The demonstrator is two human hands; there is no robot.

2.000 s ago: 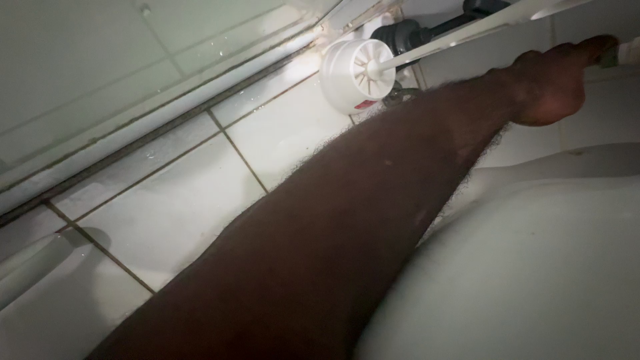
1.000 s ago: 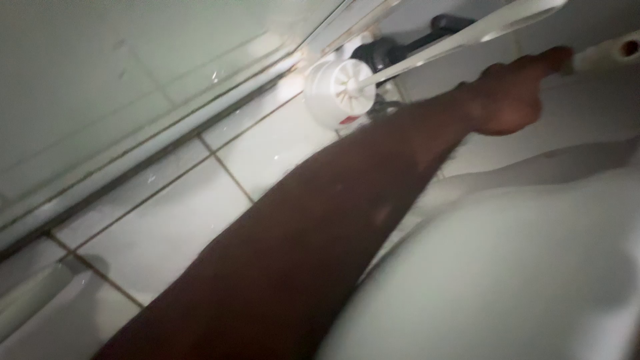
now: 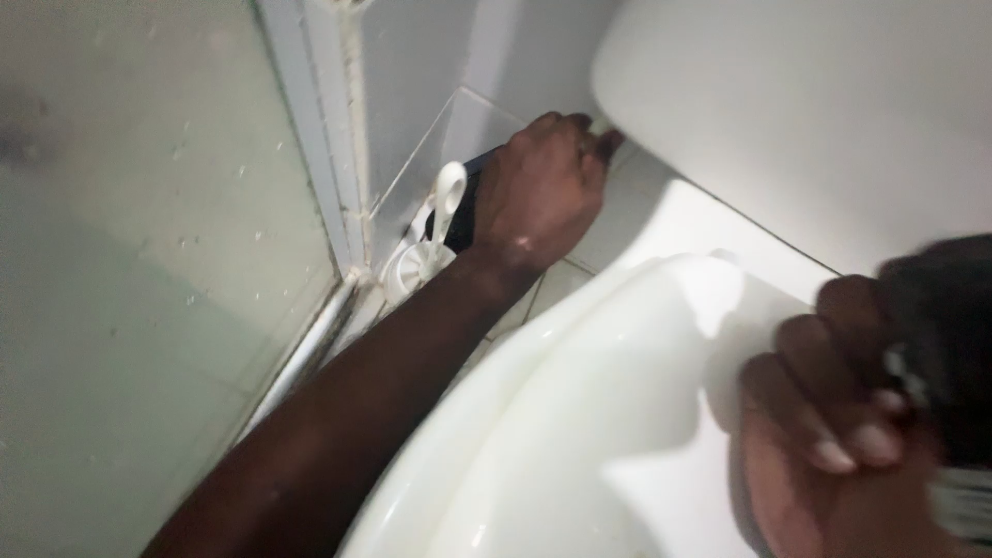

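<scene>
My left hand (image 3: 542,178) reaches past the side of a white toilet bowl (image 3: 480,434), low by the wall. Its fingers are curled around a small pale object (image 3: 601,128), mostly hidden by the fingers and the white ceramic above. Below the left wrist a white toilet brush (image 3: 449,194) stands in its round white holder (image 3: 411,271). A black object (image 3: 463,213) lies behind the brush, partly covered by the hand. At the right edge, blurred, my right hand (image 3: 829,403) is closed around a dark object (image 3: 949,349) whose kind I cannot tell.
A wet glass panel (image 3: 155,232) with a pale frame (image 3: 310,341) borders the left side. A large white ceramic surface (image 3: 775,101) overhangs at the upper right. Tiled wall (image 3: 418,85) and floor tiles (image 3: 562,291) show around the left hand.
The view has swung a lot, bringing the toilet bowl and the right hand with its dark object into sight. The pale tubular piece by the left hand is now mostly hidden.
</scene>
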